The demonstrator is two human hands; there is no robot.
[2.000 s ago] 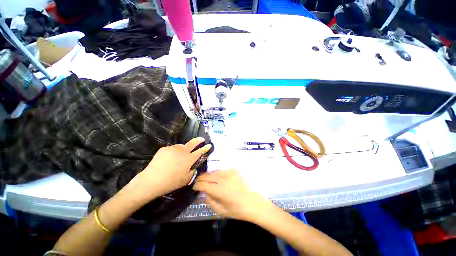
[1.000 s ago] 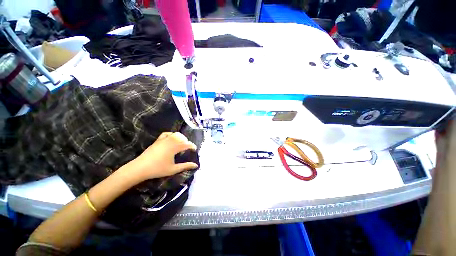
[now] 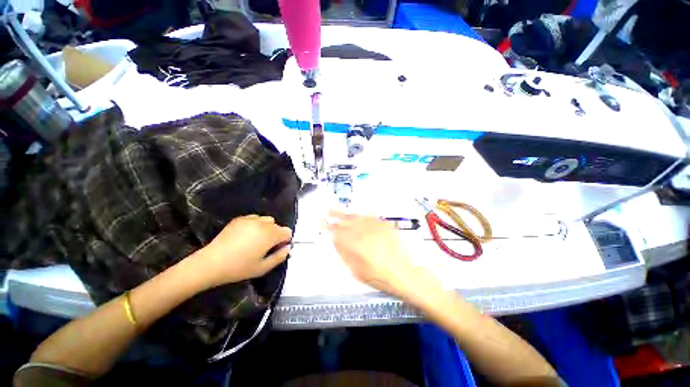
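The dark plaid garment (image 3: 144, 178) lies bunched left of the needle, with a plain black piece (image 3: 265, 178) along its right side. A white cord (image 3: 246, 340) hangs from the cloth over the table's front edge. My left hand (image 3: 246, 248) pinches the cloth's right edge between thumb and fingers. My right hand (image 3: 363, 246) is slightly blurred over the table, apart from the cloth, below the presser foot (image 3: 344, 185); whether its fingers hold anything is unclear. The cloth edge is left of the presser foot, not under it.
Thread snips (image 3: 401, 224) lie partly behind my right hand, beside scissors (image 3: 458, 230) with red and orange-yellow handles. The white machine head (image 3: 424, 98) spans behind. A black bundle (image 3: 204, 57), a flask (image 3: 34, 102) and a pink holder (image 3: 302, 34) also show.
My right hand came off the cloth, swung to the far right, and is now back near the needle. My left hand stays on the cloth, slightly lower. The cloth edge has left the needle area.
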